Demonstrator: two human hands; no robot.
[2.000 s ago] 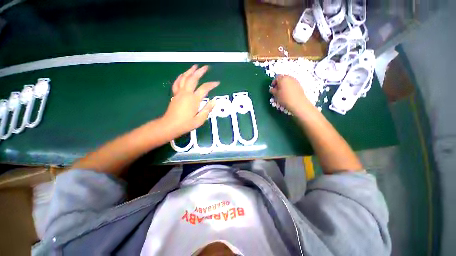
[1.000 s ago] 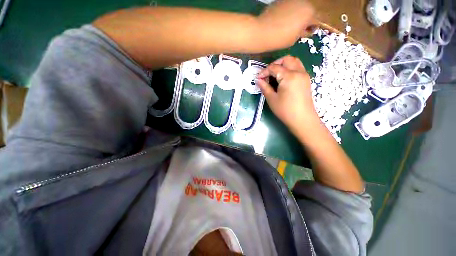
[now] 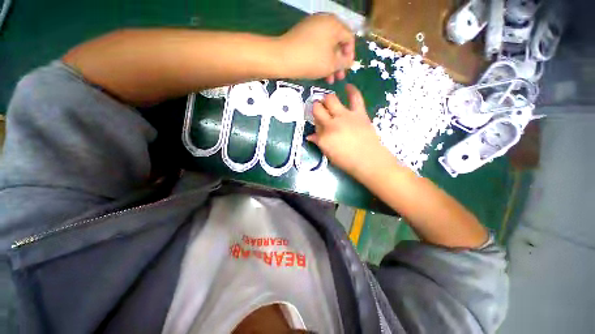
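Four white looped housings (image 3: 274, 156) lie side by side in a row on the green bench, round-holed heads away from me. My right hand (image 3: 346, 134) is over the rightmost housing, fingertips at its head and covering part of it. My left hand (image 3: 323, 51) is above the row, beyond the rightmost heads, its fingers curled together. A tiny white insert (image 3: 355, 66) shows at or beside its fingertips; whether it is held is unclear. Whether my right fingers hold an insert is hidden. The pile of inserts (image 3: 417, 107) lies just right of my hands.
A tangled pile of housings (image 3: 483, 147) lies right of the inserts, some over the brown board (image 3: 408, 26) at the upper right. A white strip (image 3: 320, 8) runs along the bench at the top. The grey floor (image 3: 554, 215) is at the far right.
My left hand went from the row across to the inserts' edge, then back slightly. My right hand went from the insert pile to the rightmost housing head. The view has shifted right and closer.
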